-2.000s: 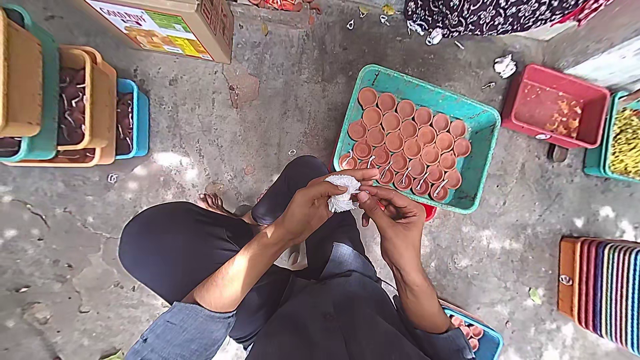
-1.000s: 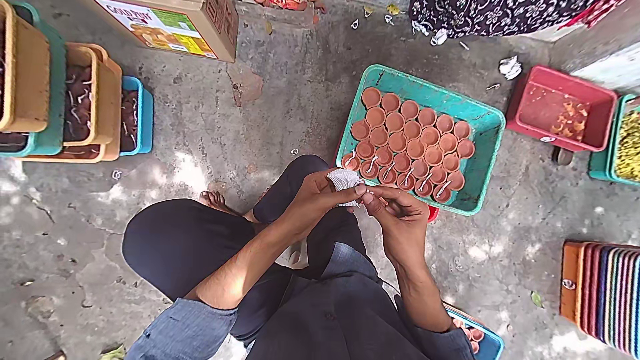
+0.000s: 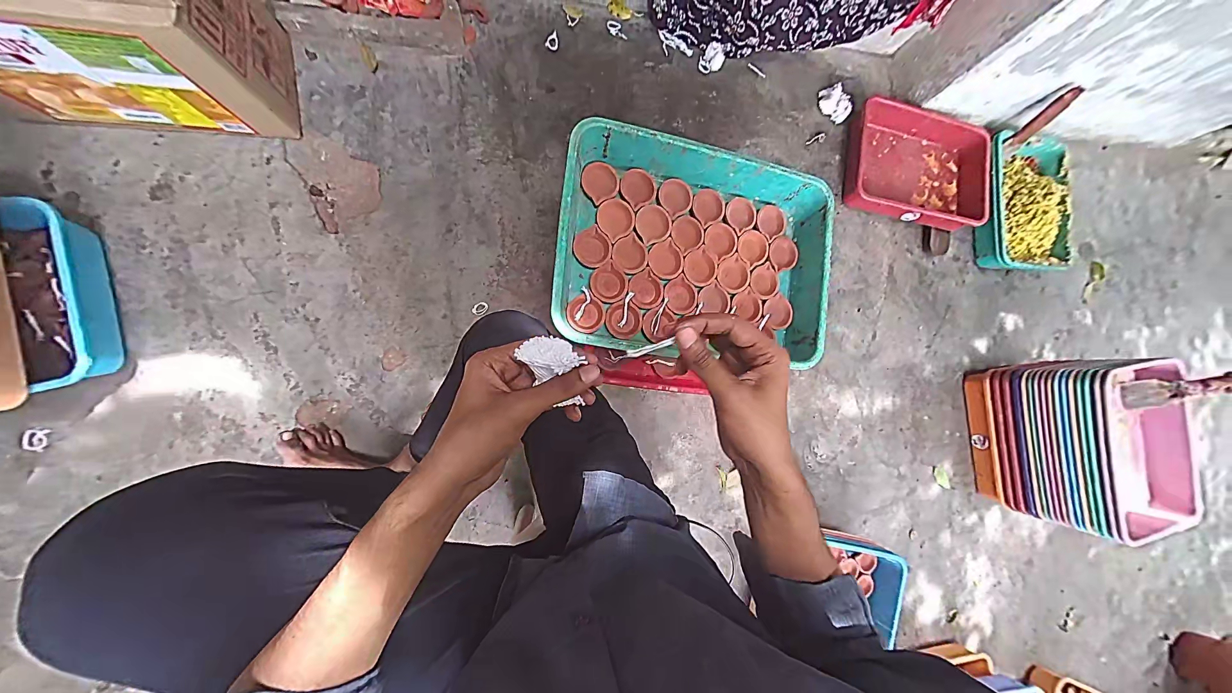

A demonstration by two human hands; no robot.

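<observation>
My left hand (image 3: 525, 390) is closed around a bundle of white cotton wicks (image 3: 551, 358) above my knees. Between thumb and fingers, my right hand (image 3: 736, 371) pinches a thin white wick (image 3: 651, 347), which points left toward the bundle. Just beyond my hands lies a green plastic tray (image 3: 818, 279) with rows of small round clay lamps (image 3: 664, 259). White wicks lie in several lamps of the row nearest me. A red tray (image 3: 654, 376) shows partly under the green tray's near edge, behind my hands.
Right of the green tray stand a red tub (image 3: 890, 164) and a green tub of yellowish bits (image 3: 1035, 207). Farther down is a stack of coloured trays (image 3: 1059, 448). A blue tub (image 3: 96, 298) is at left, a cardboard box (image 3: 241, 67) above it, and another blue tray (image 3: 890, 597) beside my right arm.
My right hand has moved right, away from the left, and a wick now shows in its fingers. The left hand still holds the white bundle. The view has shifted somewhat.
</observation>
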